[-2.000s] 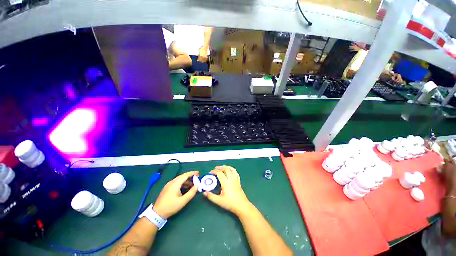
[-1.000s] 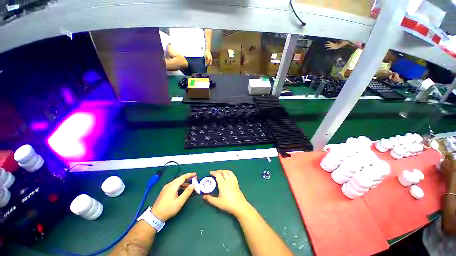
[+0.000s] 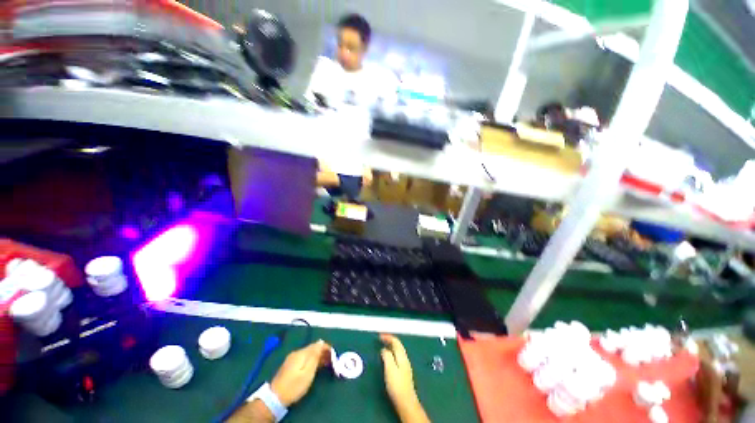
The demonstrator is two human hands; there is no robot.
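Note:
A white round unit (image 3: 348, 364) with a ring-shaped face is low in the centre, its white cover piece (image 3: 334, 358) beside it on the left. My left hand (image 3: 303, 372) has its fingertips on the cover piece. My right hand (image 3: 397, 372) is apart from the unit, to its right, with its fingers extended; it seems empty. A small clear ring (image 3: 437, 363) lies on the green bench (image 3: 331, 405) right of my right hand. The view is blurred.
Stacked white housings (image 3: 171, 366) stand left, near a blue cable (image 3: 258, 363) and a black box (image 3: 99, 347). More housings (image 3: 567, 368) cover the red-orange mat (image 3: 488, 380). Component trays (image 3: 385, 289) lie behind the white strip. A slanted post (image 3: 571, 223) and shelf edge (image 3: 207, 124) frame the bench. A person stands beyond.
The view has tilted up, bringing the shelf top and a person into sight; the bench sits lower. My right hand has come away from the unit to the right.

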